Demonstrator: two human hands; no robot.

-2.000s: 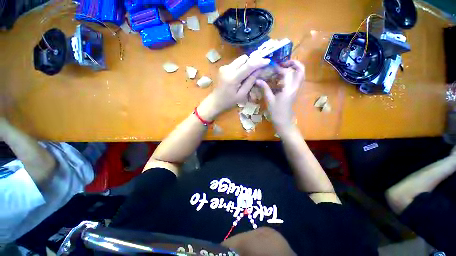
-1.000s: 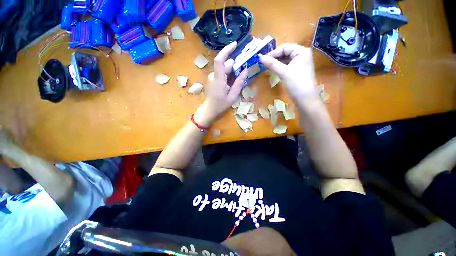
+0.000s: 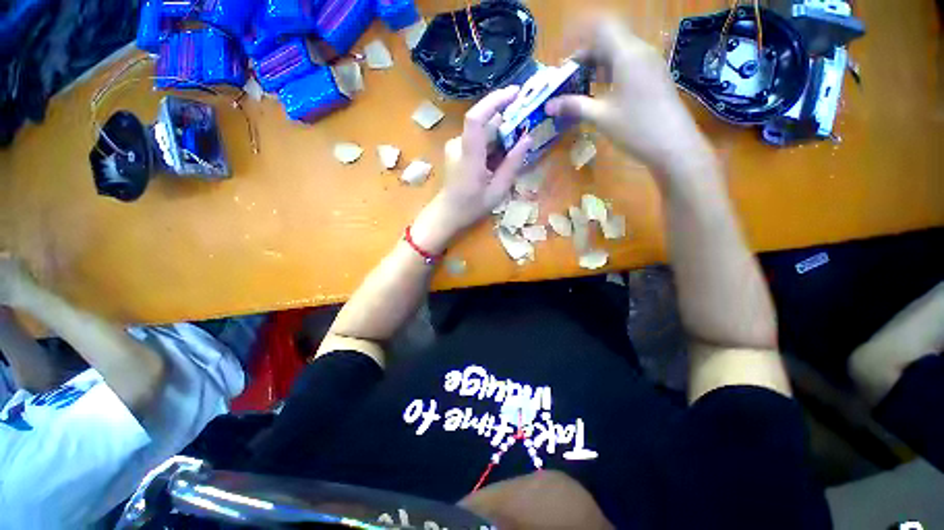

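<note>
My left hand [image 3: 481, 166], with a red bracelet at the wrist, holds a grey battery housing [image 3: 540, 95] with a white edge, tilted, above the bench. Blue shows inside the housing, with a pale pad [image 3: 542, 131] on it. My right hand [image 3: 631, 98] is blurred at the housing's right end, thumb near the blue part; whether its fingers grip anything cannot be told. A black round shell [image 3: 481, 52] with thin wires lies just behind the housing.
Blue battery packs [image 3: 311, 91] are heaped at the back left. Release paper flakes [image 3: 518, 214] are scattered around. Black shells with grey-white boxes stand left [image 3: 122, 155] and right [image 3: 740, 64]. A person's arm [image 3: 93, 331] is at left, another [image 3: 906, 342] at right.
My hands have parted from their close hold, and my right hand has moved to the housing's right end and up. The housing's open blue side has come into view. The camera view has shifted.
</note>
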